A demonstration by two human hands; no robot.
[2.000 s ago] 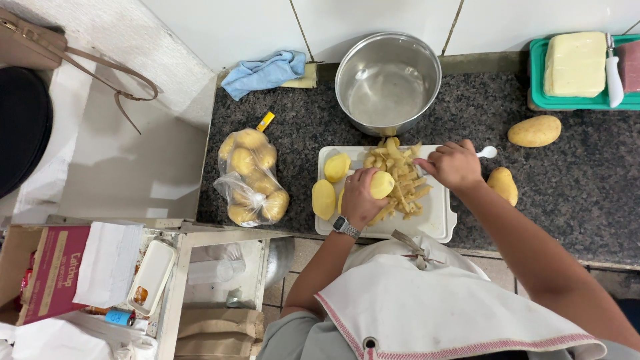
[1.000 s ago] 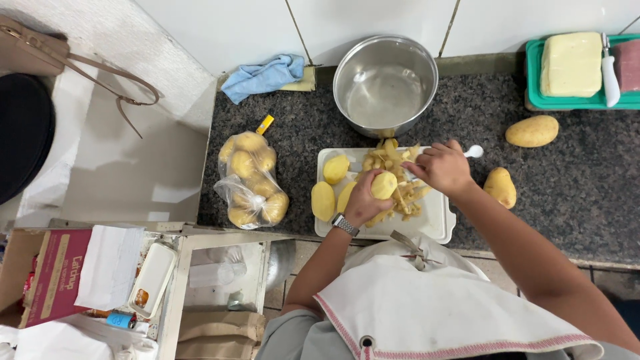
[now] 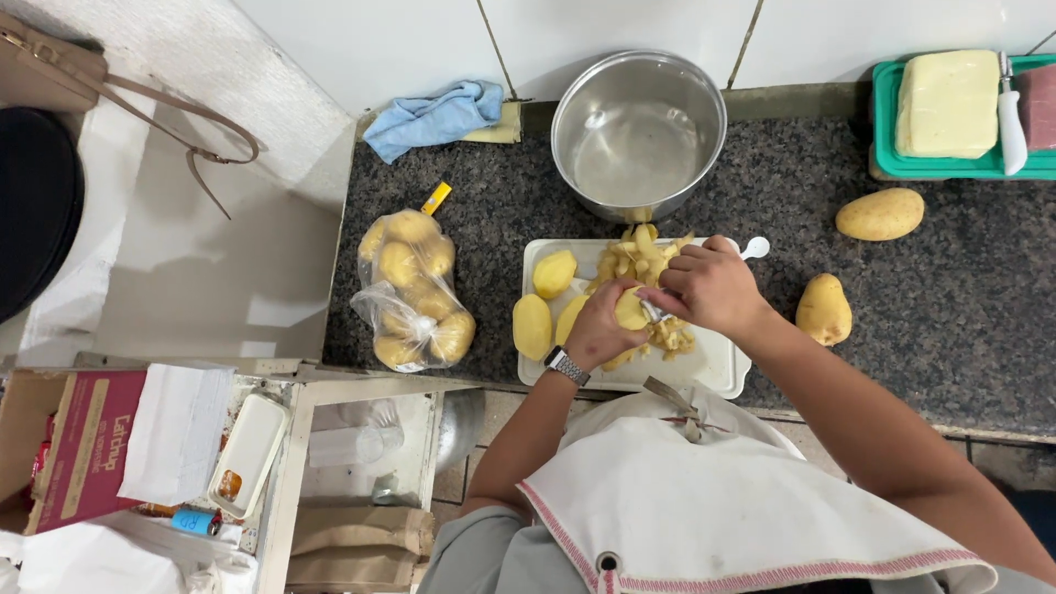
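My left hand (image 3: pixel 601 330), with a watch on its wrist, holds a peeled potato (image 3: pixel 632 310) over a white cutting board (image 3: pixel 709 367). In my right hand (image 3: pixel 711 285) is a peeler (image 3: pixel 656 311), its metal head against that potato and its body mostly hidden by the fingers. Potato peelings (image 3: pixel 635 254) lie heaped under and behind my hands. Peeled potatoes (image 3: pixel 532 327) rest on the board's left side. Two unpeeled potatoes (image 3: pixel 823 310) sit on the granite counter to the right. A white spoon-like end (image 3: pixel 755 247) shows beyond my right hand.
Behind the board stands a steel pot (image 3: pixel 639 136). A plastic bag of potatoes (image 3: pixel 415 289) lies left of it, near a blue cloth (image 3: pixel 437 120). At the back right, a green tray (image 3: pixel 887 124) carries a pale yellow block (image 3: pixel 947 103) and a white-handled knife (image 3: pixel 1011 132). An open drawer (image 3: pixel 301 462) is at lower left.
My right hand has moved in toward the left hand, and the peeler's head now shows against the potato. The counter items have stayed where they were.
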